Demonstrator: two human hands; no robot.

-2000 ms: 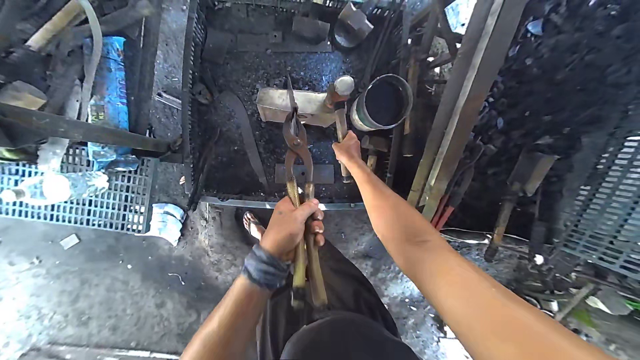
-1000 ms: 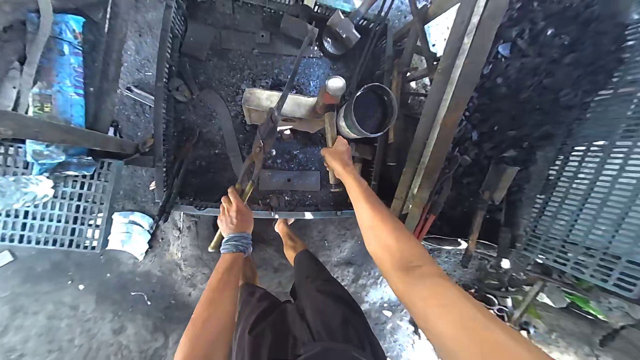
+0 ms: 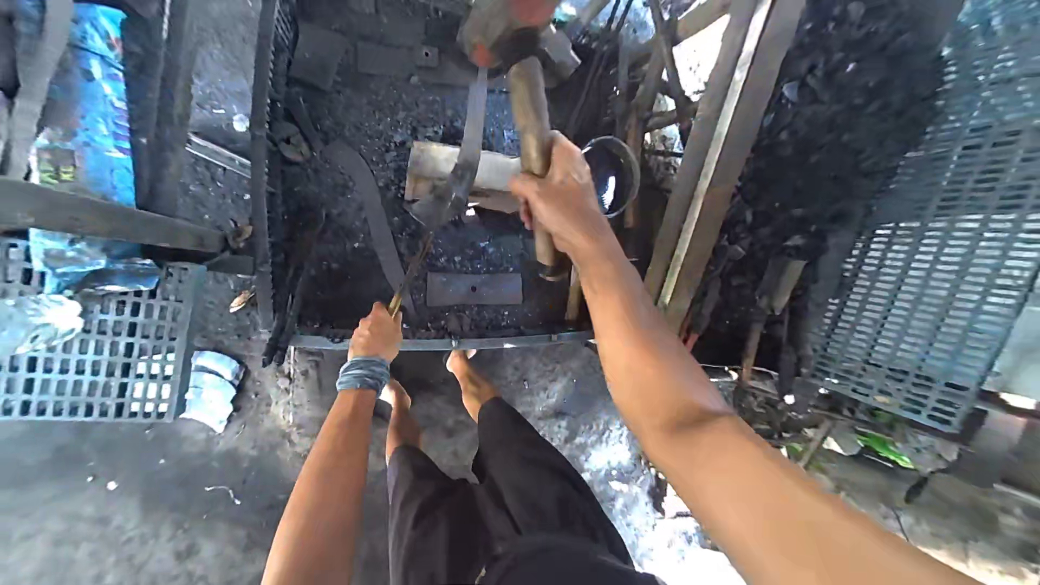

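Observation:
My left hand [image 3: 375, 333] is closed around the handles of long metal tongs [image 3: 421, 258], low by the front rim of the dark work bed. The tongs reach up and right, and a flat metal strip [image 3: 474, 122] runs from their jaw end toward the top. In my right hand [image 3: 562, 193] is a hammer [image 3: 530, 106] by its wooden handle, its head near the top of the view, close to the strip's far end. Beneath the strip lies a pale rectangular block [image 3: 431, 166]. Whether the hammer head touches the strip, I cannot tell.
Right of the block stands a round container [image 3: 626, 175]. A curved flat metal strip [image 3: 370, 203] and a metal plate with a hole [image 3: 474, 289] lie in the bed. Wooden beams [image 3: 707, 162] edge its right side. Plastic grates [image 3: 89, 341] flank it, with a dark heap beyond the beams.
My right hand has raised the hammer from beside the block. My left hand has swung the tongs from upright to a slant. The hammer's head now looks larger and higher in view.

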